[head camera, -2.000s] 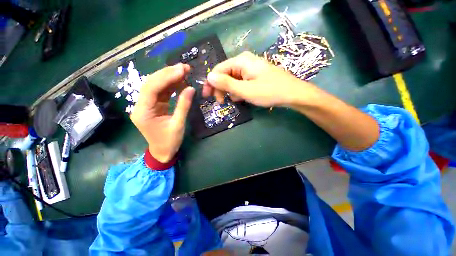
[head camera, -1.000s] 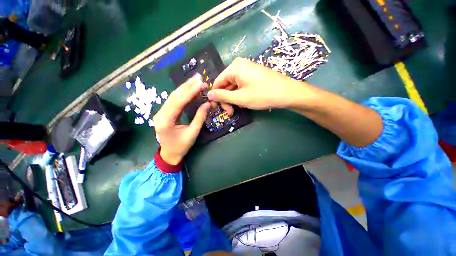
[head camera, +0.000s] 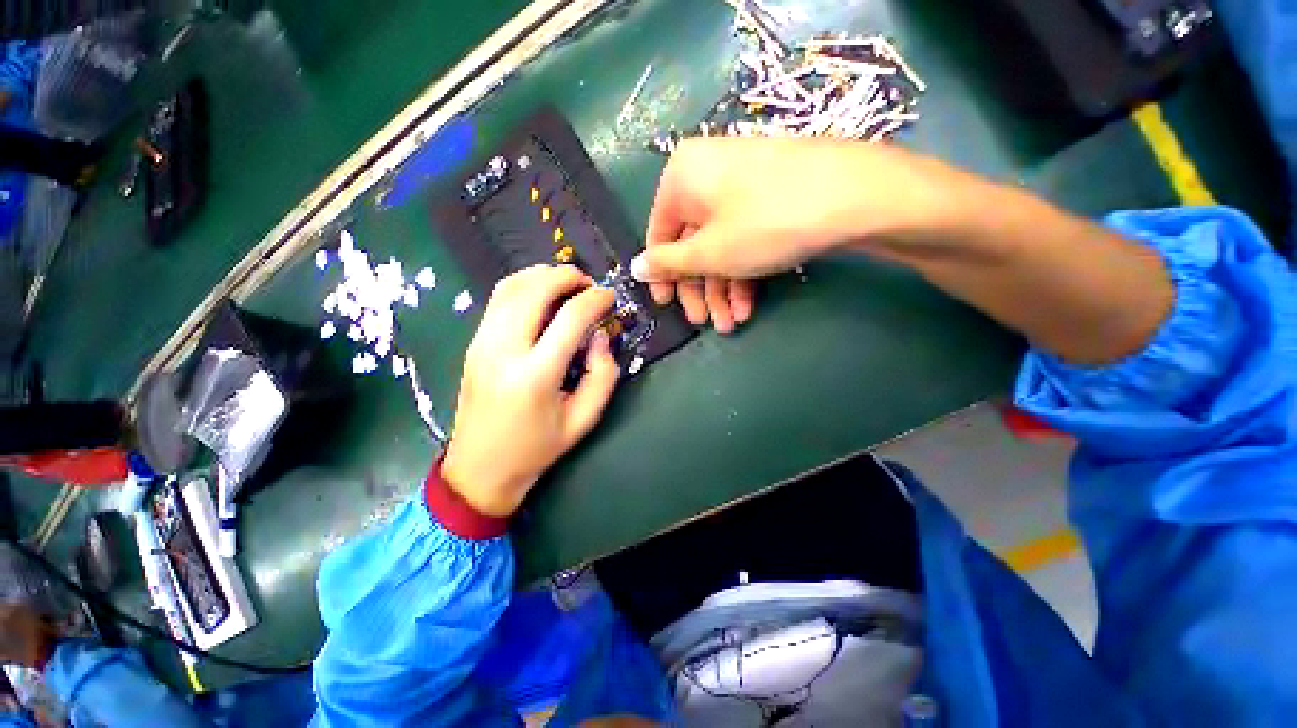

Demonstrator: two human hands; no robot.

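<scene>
The open black phone housing (head camera: 529, 221), with orange-gold patches down its middle, lies on a matte black pad (head camera: 462, 235). The circuit board (head camera: 627, 316) shows at its near end, partly covered by fingers. My left hand (head camera: 529, 373) is bent over the housing's near end, fingertips at the board; whether it grips anything is hidden. My right hand (head camera: 726, 228) is at the housing's right edge, thumb and index finger pinched on a tiny pale piece at the board. The other right fingers are curled below.
Loose strip parts (head camera: 832, 88) are piled at the upper right. White pieces (head camera: 373, 302) are scattered at left, with a black box and clear bag (head camera: 235, 405) beyond. A white holder (head camera: 228, 597) is lower left. A metal-edged lane (head camera: 413, 121) crosses behind. Another black block (head camera: 1053, 50) is at right.
Both hands have come down to the board at the housing's near end, and more of the housing's far part shows. The view has shifted slightly. A thin strip now shows below the white pieces.
</scene>
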